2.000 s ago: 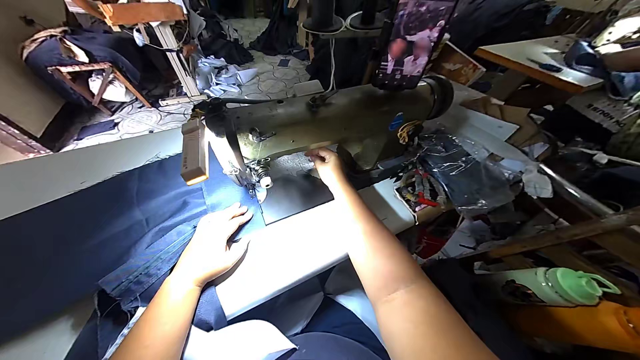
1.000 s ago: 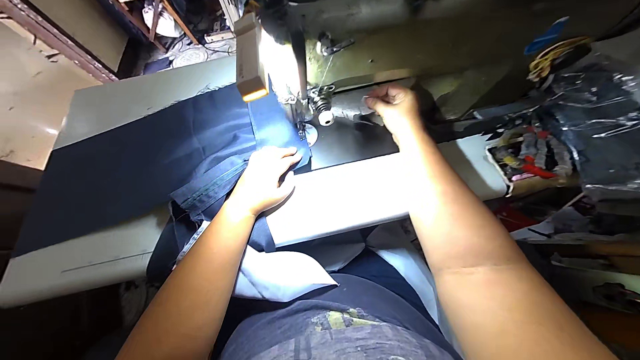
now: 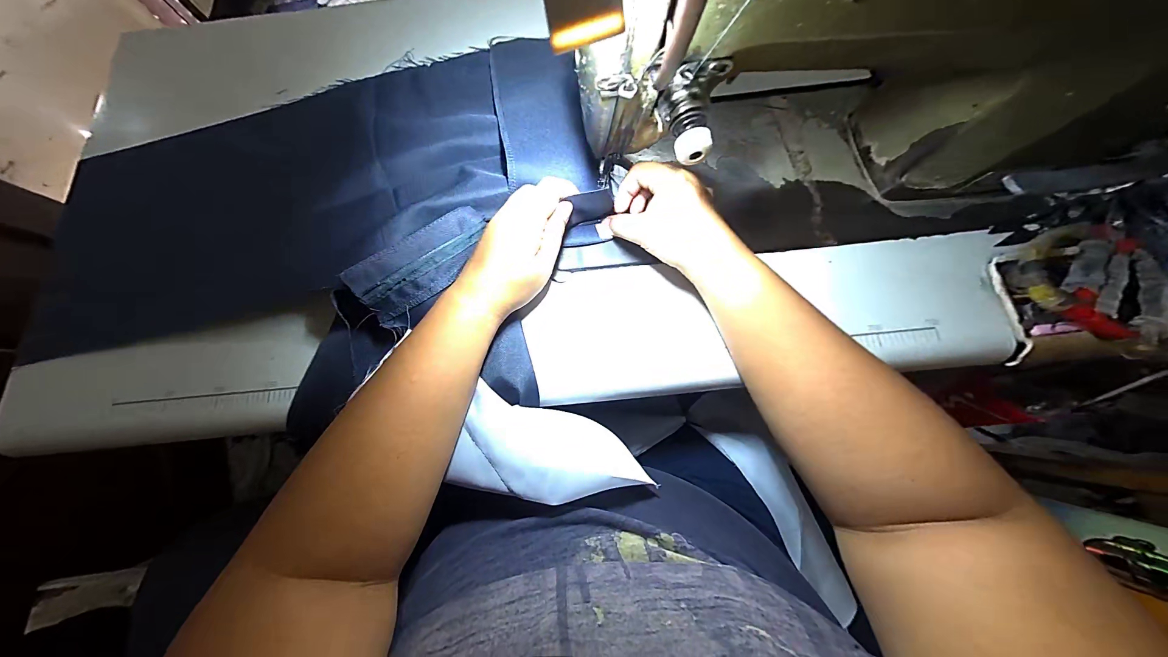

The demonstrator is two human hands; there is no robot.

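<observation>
Dark navy fabric [image 3: 274, 173] lies across the table of a sewing machine [image 3: 912, 100], its far edge frayed. Just in front of the needle area, my left hand [image 3: 522, 239] grips the folded navy edge between thumb and fingers. My right hand [image 3: 664, 214] pinches the same folded edge from the right, its fingers close to the presser foot [image 3: 606, 169]. A seamed navy strip [image 3: 415, 265] lies beside my left wrist. White cloth [image 3: 557, 452] hangs below the table edge over my lap.
The white table edge [image 3: 630, 365] runs along the front, with a printed ruler scale. At the right is an open compartment with coloured scraps [image 3: 1095, 292]. A lamp [image 3: 584, 27] glows beside the machine head.
My right hand has come left from the machine bed beyond the needle to the folded fabric beside my left hand. The view has moved closer to the table.
</observation>
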